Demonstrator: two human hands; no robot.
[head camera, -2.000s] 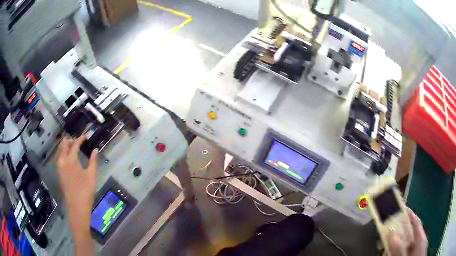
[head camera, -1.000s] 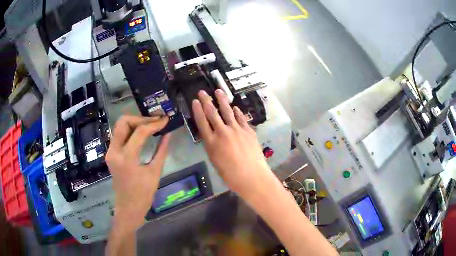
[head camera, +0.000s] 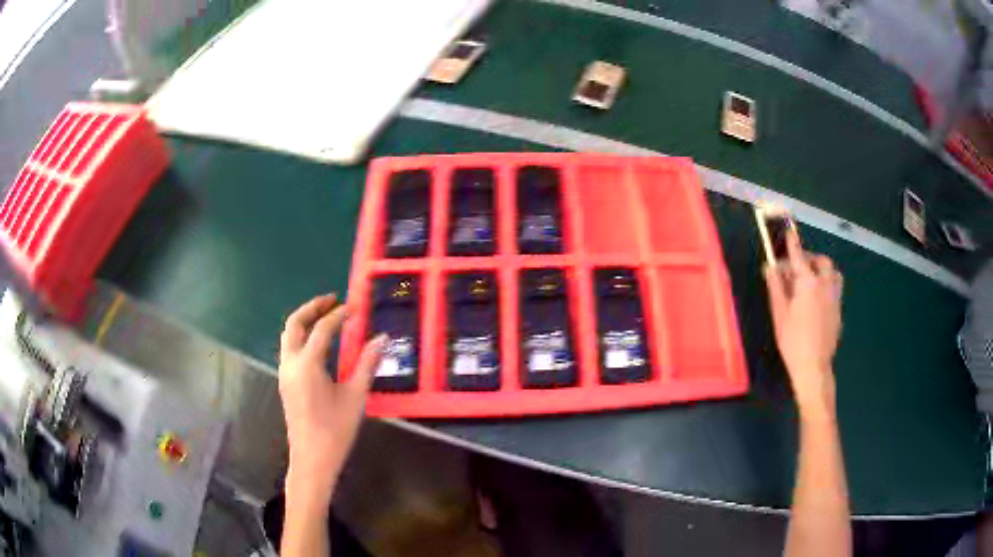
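A red phone tray (head camera: 686, 405) lies on the green bench. Its lower row holds several black open-backed phones, such as this one (head camera: 622, 326). Three more phones, one of them here (head camera: 539, 212), stand in the upper row. The pockets at the right end are empty. My left hand (head camera: 321, 375) is at the tray's left edge, fingers apart, its thumb over the edge of the lower-left phone (head camera: 395, 326). My right hand (head camera: 808, 305) holds a gold handset (head camera: 776, 234), face up, at the bench right of the tray, beside the pale stripe.
Gold phones lie apart beyond the stripe, such as this one (head camera: 738, 115). A stack of red trays (head camera: 93, 196) stands at the left, near a white board (head camera: 316, 82). A grey machine (head camera: 142, 435) is at the lower left. A person's sleeve (head camera: 977, 326) shows at the right edge.
The view has swung from the machines to the bench. My hands have left the machine's nest and black phone. My right hand now holds a gold handset; my left is at the tray.
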